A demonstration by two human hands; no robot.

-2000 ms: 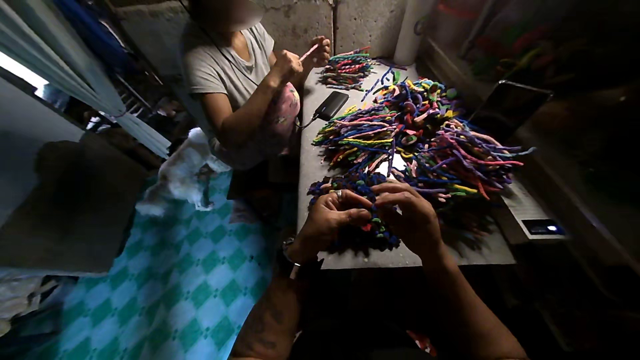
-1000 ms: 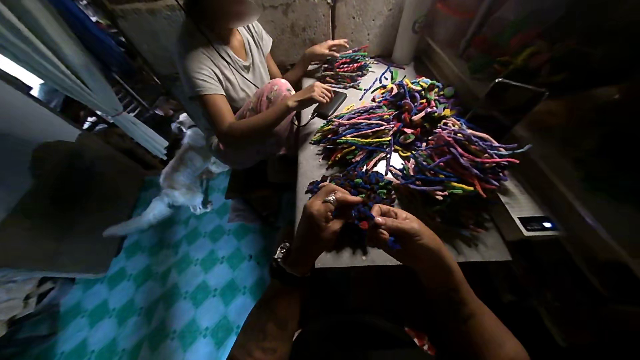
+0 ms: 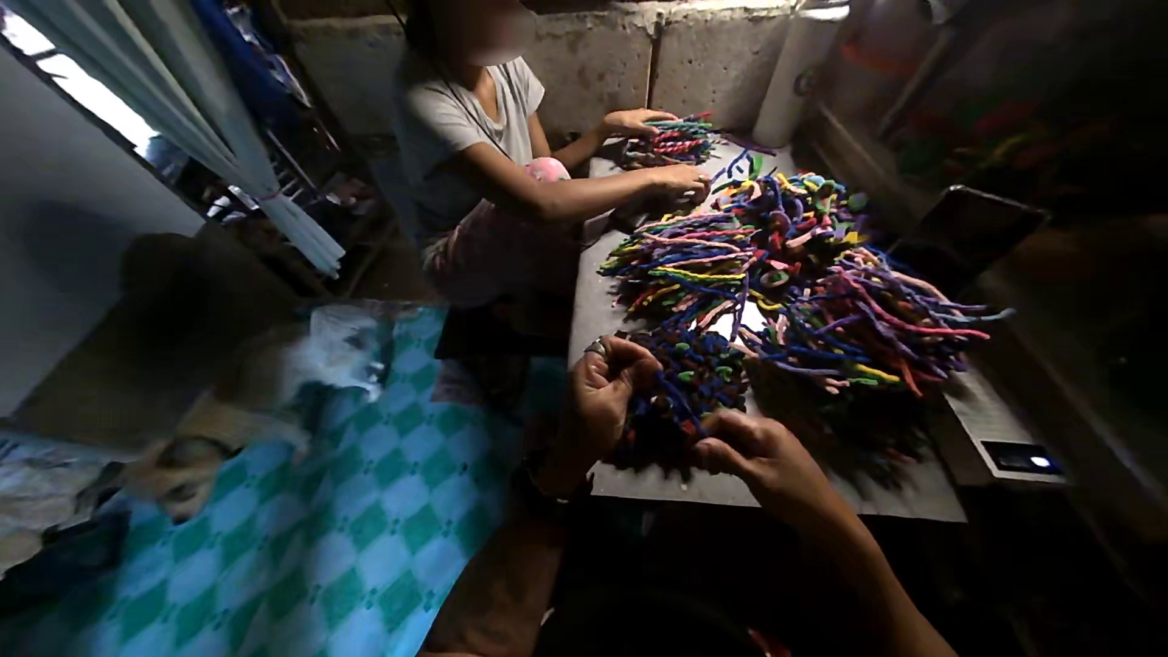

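Observation:
My left hand [image 3: 606, 391], with a ring on a finger, pinches one end of a thin dark blue strand [image 3: 675, 394] at the near part of the table. The strand runs down to the right to my right hand [image 3: 746, 451], whose thumb and fingers pinch around its other end. Beneath and behind both hands lies a pile of short dark blue, brown and green twisted pieces [image 3: 698, 360]. Beyond it is a large heap of long multicoloured twisted strands [image 3: 703, 246], of fabric or yarn; I cannot tell which.
Across the table's left side [image 3: 591, 301] sits a person [image 3: 484, 137], one hand on a small bundle of strands [image 3: 675, 144], the other at the big heap. A device with a lit display [image 3: 1022, 458] is at the right edge. A dog [image 3: 187, 465] is on the patterned floor [image 3: 365, 529].
My hands have moved apart, with a blue strand now visible between them. The other person's near hand has reached farther over the table. The dog has moved toward the lower left.

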